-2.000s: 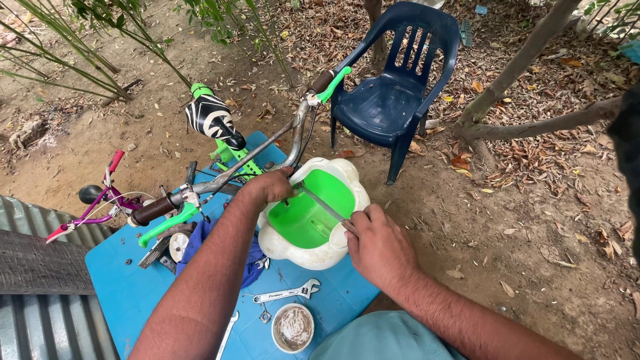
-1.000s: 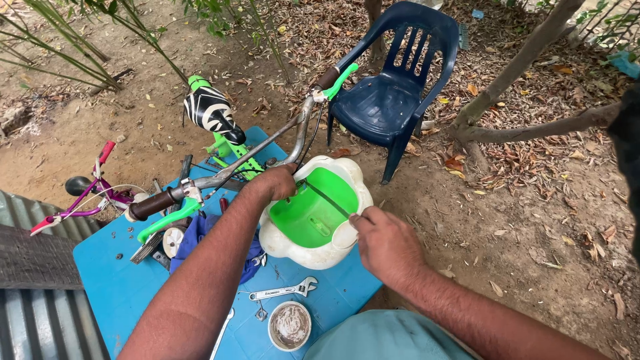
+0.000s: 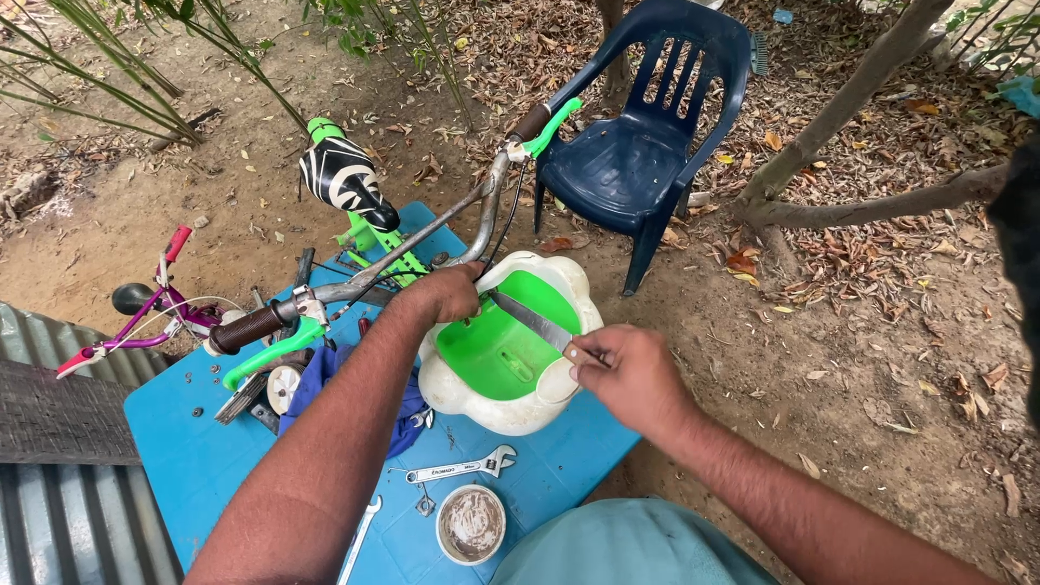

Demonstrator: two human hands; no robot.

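My right hand (image 3: 634, 374) grips the wooden handle of a knife (image 3: 532, 321), whose blade points up and left across a basin. That basin (image 3: 455, 402) has a white scalloped rim and a green inside. At its upper left edge is my left hand (image 3: 453, 294), fingers curled by the blade's tip and a black cable (image 3: 512, 213); what it holds is hidden. Metal bicycle handlebars (image 3: 422, 238) with brown grips and green brake levers stand behind the basin. A zebra-patterned saddle (image 3: 345, 179) sits on the green frame (image 3: 398, 252) beyond.
On the blue table (image 3: 552, 455) lie an adjustable wrench (image 3: 463, 469), a combination wrench (image 3: 359, 540), a round bowl (image 3: 471, 524), a blue cloth (image 3: 406, 414) and small metal parts. Behind stands a dark blue plastic chair (image 3: 626, 162). A purple bicycle (image 3: 146, 313) is at left, a forked tree trunk (image 3: 812, 146) at right.
The knife blade now shows its broad side, where before it looked narrow. My right hand has turned at the handle. My left hand stays by the basin's upper left edge.
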